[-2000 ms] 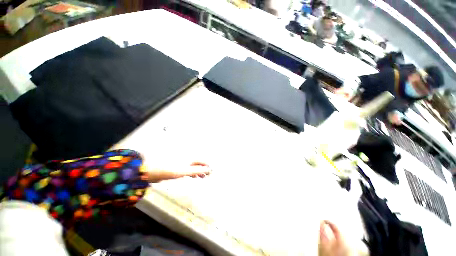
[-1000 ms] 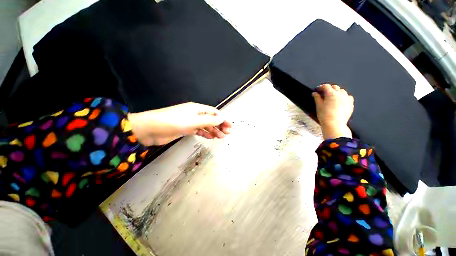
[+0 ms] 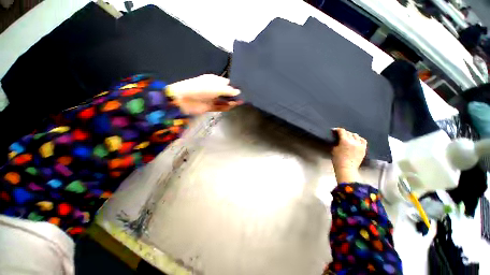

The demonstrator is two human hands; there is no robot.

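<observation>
A flat black notched panel (image 3: 311, 80) is raised at its near edge, over the far side of the pale stained work board (image 3: 231, 204). My right hand (image 3: 349, 151) grips the panel's near edge toward its right end. My left hand (image 3: 207, 94) is at the panel's near left corner, fingers curled against it and slightly blurred. The panel hides most of the stack behind it, so I cannot tell where the stack's top lies.
Black fabric layers (image 3: 145, 48) lie at the left. A white container (image 3: 424, 161) stands at the right with a yellow-handled tool (image 3: 418, 207) beside it. Black straps (image 3: 446, 247) lie at the lower right. Black cloth (image 3: 411, 99) lies right of the panel.
The near edge of a panel has been lifted from the stack and brought toward the board. My left hand has moved up to its left corner; my right hand now grips its edge.
</observation>
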